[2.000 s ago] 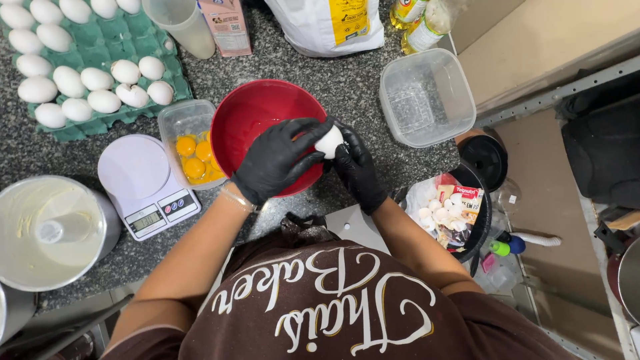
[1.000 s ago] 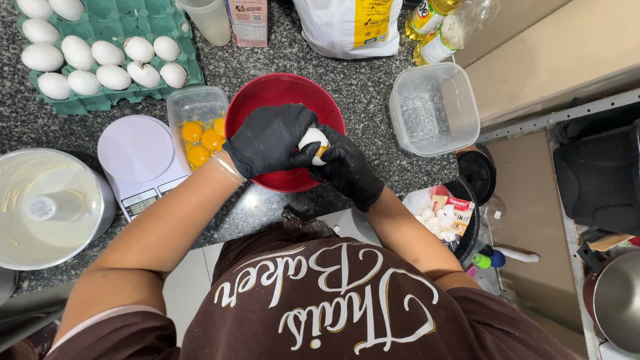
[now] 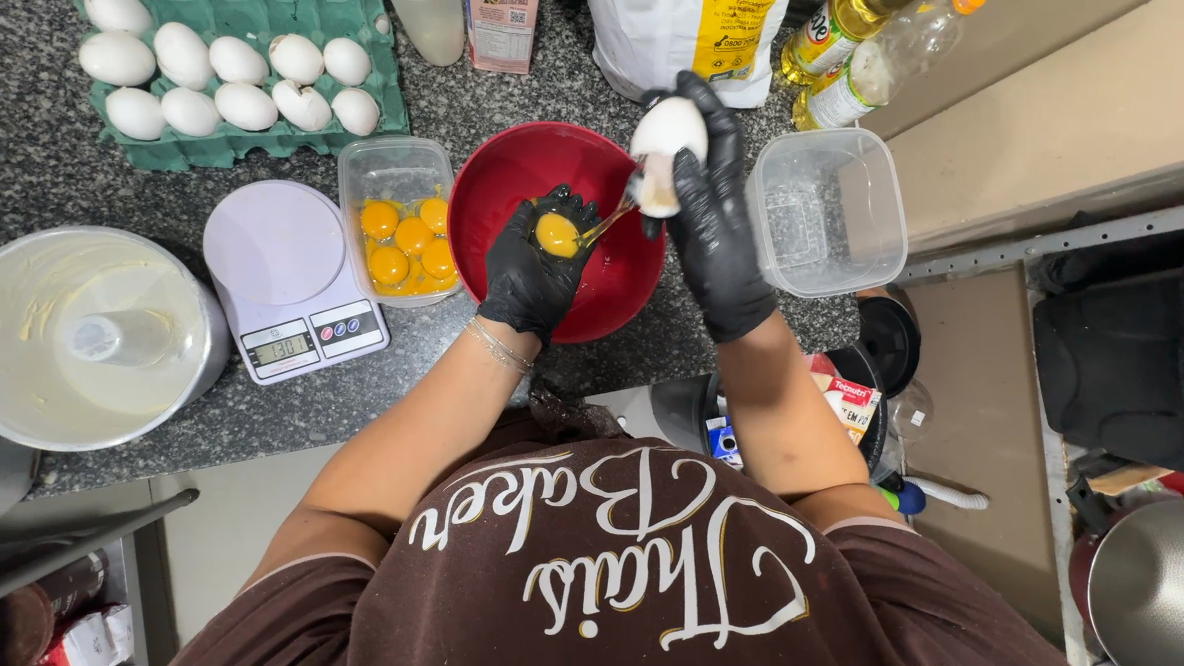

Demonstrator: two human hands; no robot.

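Note:
My left hand (image 3: 541, 264), in a black glove, is cupped palm up over the red bowl (image 3: 606, 319) with an egg yolk (image 3: 558, 235) in it. A strand of egg white stretches from the yolk to the cracked white eggshell (image 3: 668, 139). That shell is held by my gloved right hand (image 3: 717, 213) above the bowl's right rim. Several yolks (image 3: 413, 236) lie in a clear plastic container (image 3: 396, 157) touching the bowl's left side. White eggs (image 3: 245, 106) fill part of a green egg tray (image 3: 393, 102) at the upper left.
A digital kitchen scale (image 3: 276, 242) and a greased metal tube pan (image 3: 199, 361) stand at the left. Right of the bowl is an empty clear container (image 3: 826, 213). A white bag (image 3: 684, 46), a carton (image 3: 502, 32) and oil bottles (image 3: 837, 46) line the back. A bin (image 3: 869, 370) sits below the counter edge.
Both hands were together at the egg over the bowl. They are now apart: the right holds the opened shell higher up, and the left lies palm up with a yolk in it.

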